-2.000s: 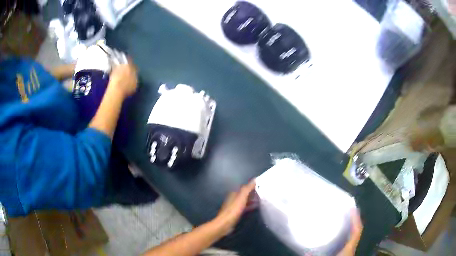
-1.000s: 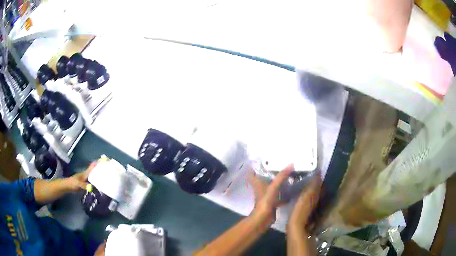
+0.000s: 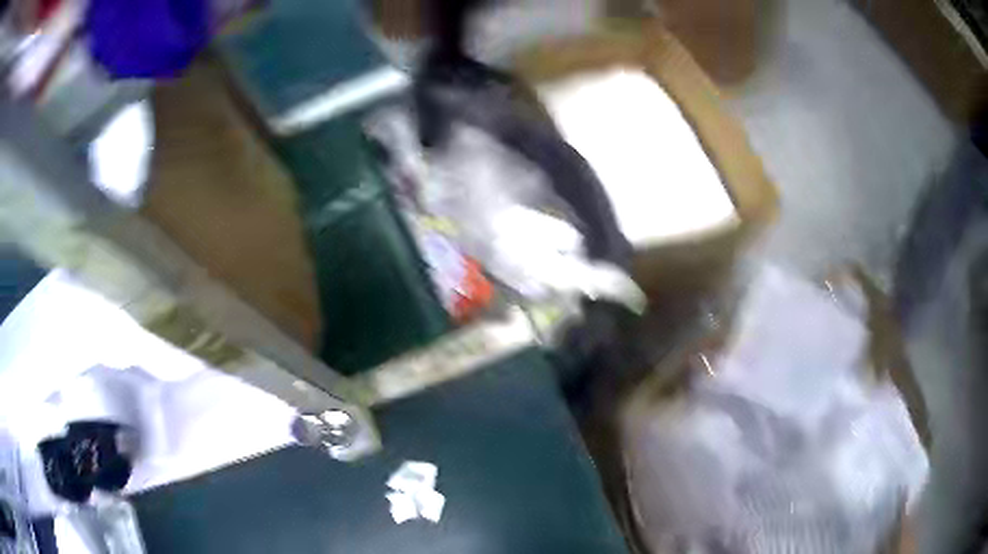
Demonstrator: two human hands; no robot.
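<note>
Neither of my hands shows in the head view. The picture is blurred. A small crumpled white tissue (image 3: 416, 492) lies alone on the dark green bench top (image 3: 498, 444) at the lower middle. A carton of clear air bags (image 3: 780, 433) stands at the lower right, beside the bench, its clear ribbed bags heaped up to the opening. A security camera with a black ball front (image 3: 87, 460) is on the bench at the lower left, by the white sheet (image 3: 206, 427).
A grey metal post (image 3: 184, 303) slants across the left side. A black bin (image 3: 580, 173) holding clear plastic scraps stands beyond the bench edge. An open brown carton (image 3: 748, 200) with something white inside is behind it. A purple bundle (image 3: 146, 33) shows at the upper left.
The view has swung right, towards the bin and cartons. Both my hands, the camera between them and the worker in blue have gone out of view.
</note>
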